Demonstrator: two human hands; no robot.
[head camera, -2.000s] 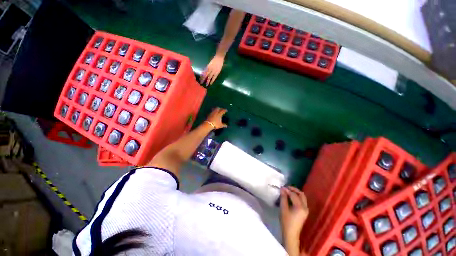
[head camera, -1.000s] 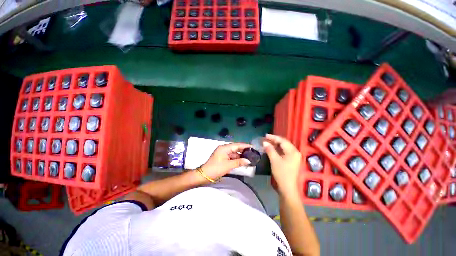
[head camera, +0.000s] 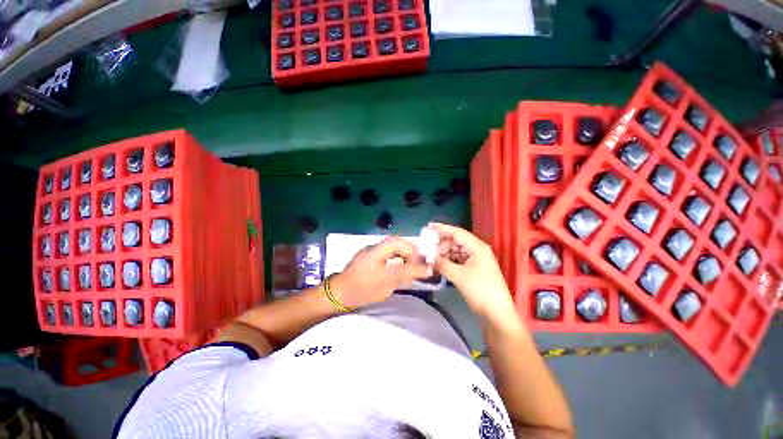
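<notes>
My left hand (head camera: 378, 270) and my right hand (head camera: 470, 267) meet over the white sheets (head camera: 343, 250) near my lap. A small whitish film piece (head camera: 428, 243) shows between the fingertips, at my right hand's fingers. My left hand holds a dark watch head (head camera: 432, 279), mostly hidden below the fingers. Several loose dark watch heads (head camera: 369, 197) lie on the green mat beyond the hands. A shiny pack of brownish pieces (head camera: 298, 266) lies left of the white sheets.
A filled red tray stack (head camera: 215, 231) stands at left. Another stack (head camera: 494, 189) stands at right, with a loose red tray (head camera: 640, 244) askew on top. A red tray (head camera: 352, 70), white paper (head camera: 481, 17) and a clear bag (head camera: 199, 56) lie across the bench.
My left hand has moved from beyond the white sheets to near my lap, taking hold of a dark watch head. My right hand has come in beside it, and a whitish piece now shows between the fingers.
</notes>
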